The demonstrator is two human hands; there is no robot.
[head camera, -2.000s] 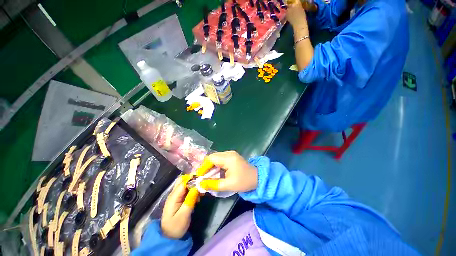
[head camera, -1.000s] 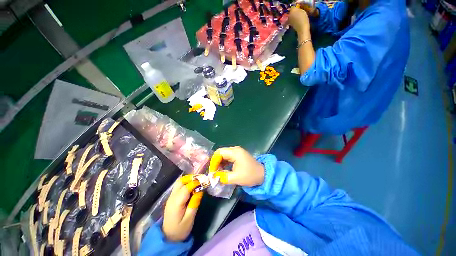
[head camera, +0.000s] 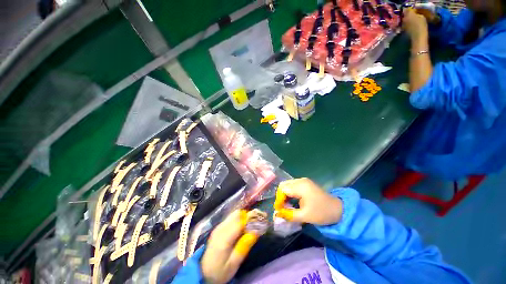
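A wristwatch (head camera: 256,217) is held between the yellow-cotted thumb and fingers of my left hand (head camera: 226,247); its head looks metallic, blurred and partly hidden by the fingers. My right hand (head camera: 306,204), also in yellow finger cots, pinches a white cleaning cloth (head camera: 284,226) just right of the watch, with a small gap between them. The black watch tray (head camera: 222,194) lies to the left, with rows of beige-strapped watches on wrinkled clear plastic film.
A plastic-covered pink tray (head camera: 244,151) lies beyond my hands. Solvent jars (head camera: 304,104), white tissues (head camera: 280,119) and a plastic bottle (head camera: 235,90) stand mid-bench. Orange finger cots (head camera: 367,89) lie near the neighbour's tray (head camera: 327,39). A person in a blue smock (head camera: 466,105) sits at right.
The view has turned left, so the bench appears shifted right. My right hand has drawn the cloth away from the watch, opening a gap between my hands.
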